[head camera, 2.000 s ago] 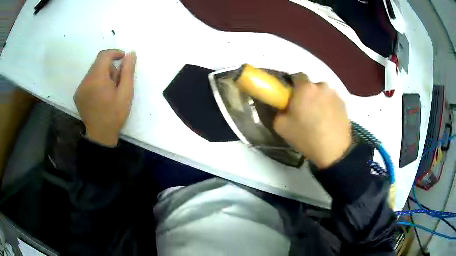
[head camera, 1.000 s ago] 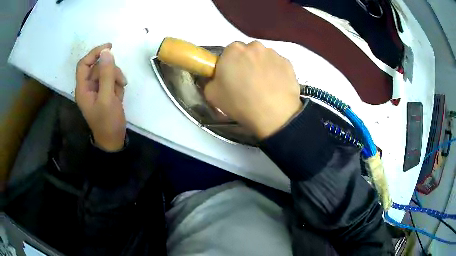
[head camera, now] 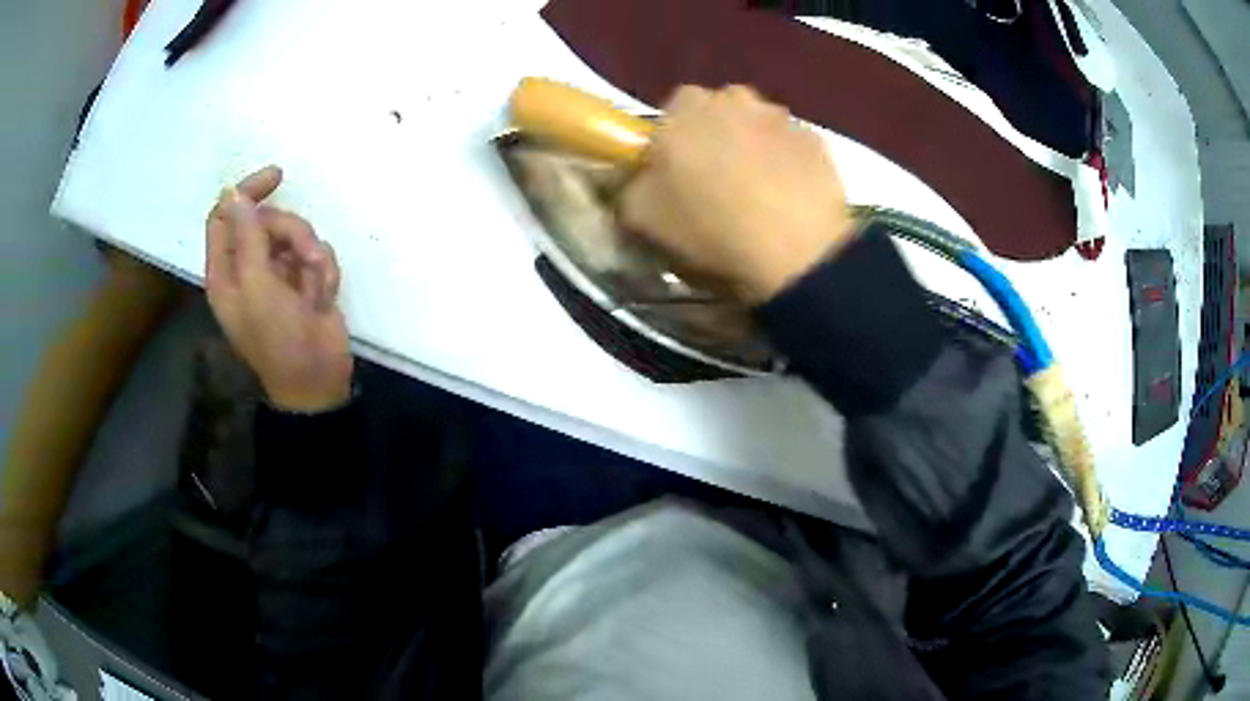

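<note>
My right hand grips the yellow-orange handle of the steam iron, whose tip points up and left. The iron is slightly blurred. It covers most of a black collar piece; only a strip of the piece shows along the iron's near side. My left hand is at the table's near left edge, palm partly up with fingers loosely curled, and holds nothing. A row of maroon collar pieces lies beyond the iron.
The white table has its near edge close to my body. Black pieces lie at the far right. A dark rest pad is at the right. Blue hose trails from the iron to the right. A dark strip lies far left.
The iron first moved left over the black piece, then back a little to the right, baring the piece's near edge. My left hand stays near the table edge, its fingers slightly shifted.
</note>
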